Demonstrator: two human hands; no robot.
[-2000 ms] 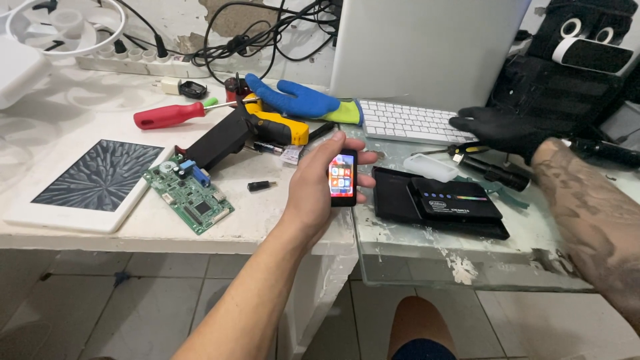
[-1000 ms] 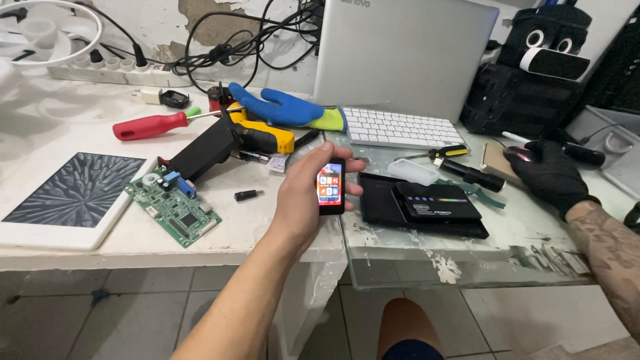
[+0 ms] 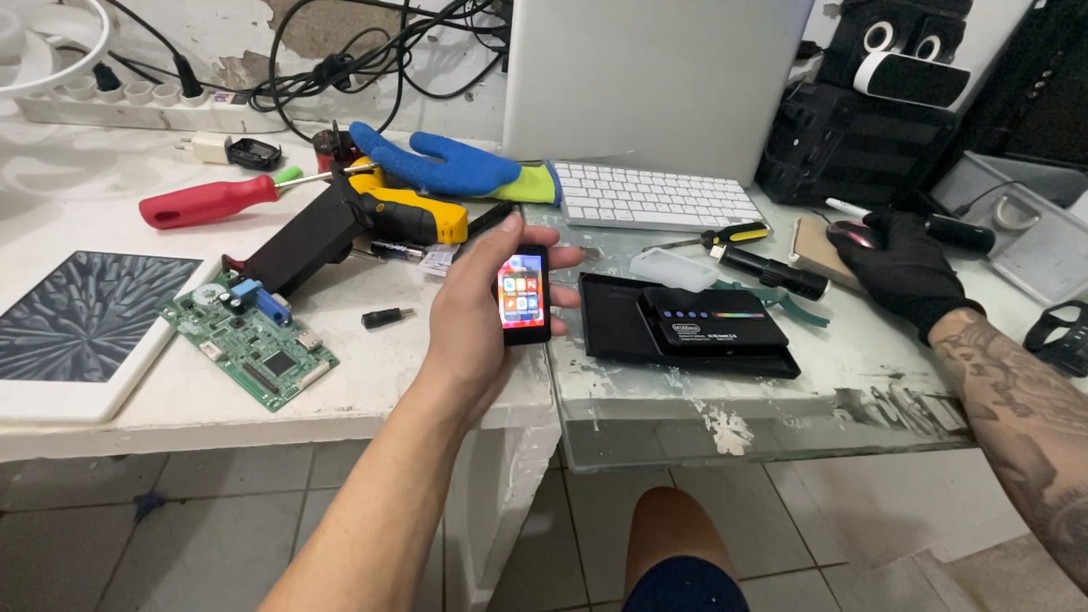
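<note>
My bare left hand point(image 3: 484, 306) holds a small smartphone point(image 3: 524, 293) upright, its lit screen showing rows of app icons, fingers behind it and thumb along its upper left side. My right hand point(image 3: 905, 263), in a black glove below a tattooed forearm, lies over a red and black computer mouse point(image 3: 852, 233) at the edge of a brown pad point(image 3: 820, 253). Between the hands, a black device with colored marks point(image 3: 714, 319) rests on a black tray point(image 3: 612, 327). A black flashlight point(image 3: 778, 270) and a white keyboard point(image 3: 654, 194) lie behind it.
Left of my left hand lie a green circuit board point(image 3: 255, 344), a white-framed tablet-like panel point(image 3: 72, 327), a red-handled screwdriver point(image 3: 208, 201) and a yellow tool point(image 3: 416, 212). Behind are a blue glove point(image 3: 450, 166) and a silver screen back point(image 3: 637, 85). A clear bin point(image 3: 1041, 246) stands far right.
My right hand has moved right, from the keyboard's right end to the mouse, where it was one second ago too. My left hand keeps hold of the phone.
</note>
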